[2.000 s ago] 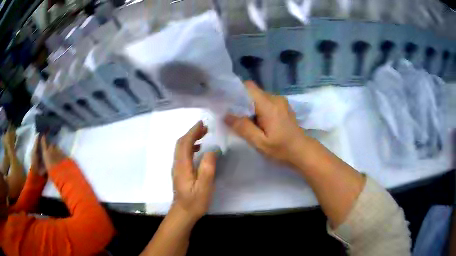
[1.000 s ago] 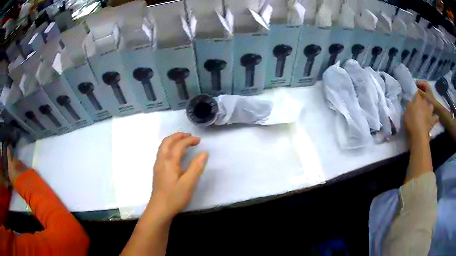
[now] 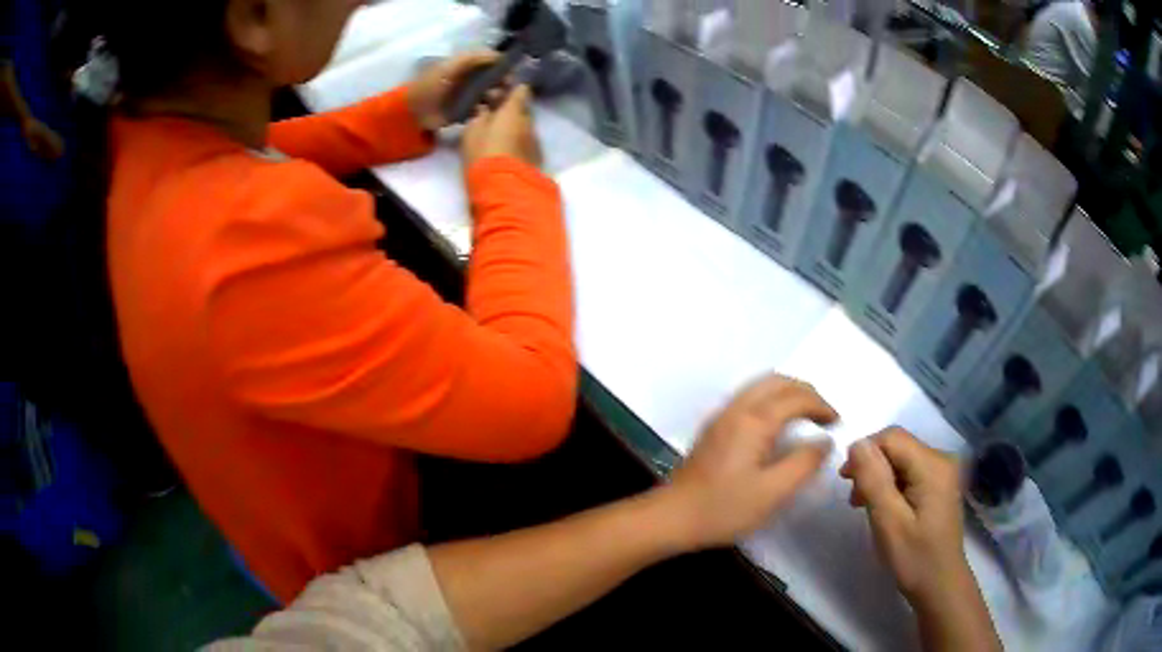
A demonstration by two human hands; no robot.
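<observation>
My left hand (image 3: 752,465) reaches in from the lower left over the white bench, blurred, with its thumb and fingers around a small whitish thing (image 3: 805,439) that I cannot make out. My right hand (image 3: 911,510) is close beside it on the right, fingers curled; whether it pinches anything is unclear. A dryer in a whitish bag lies right of my right hand; its round dark head (image 3: 997,474) sticks out and the bag (image 3: 1035,541) runs down to the right.
A row of open retail boxes (image 3: 847,210) runs along the bench's far side. A person in an orange top (image 3: 344,306) sits at my left, holding a grey dryer (image 3: 484,87). White sheeting (image 3: 714,306) covers the bench; its dark edge (image 3: 624,414) runs diagonally.
The view has turned left, bringing the orange-sleeved person closer. My hands, apart one second ago, are now close together. The bagged dryer now shows at the lower right.
</observation>
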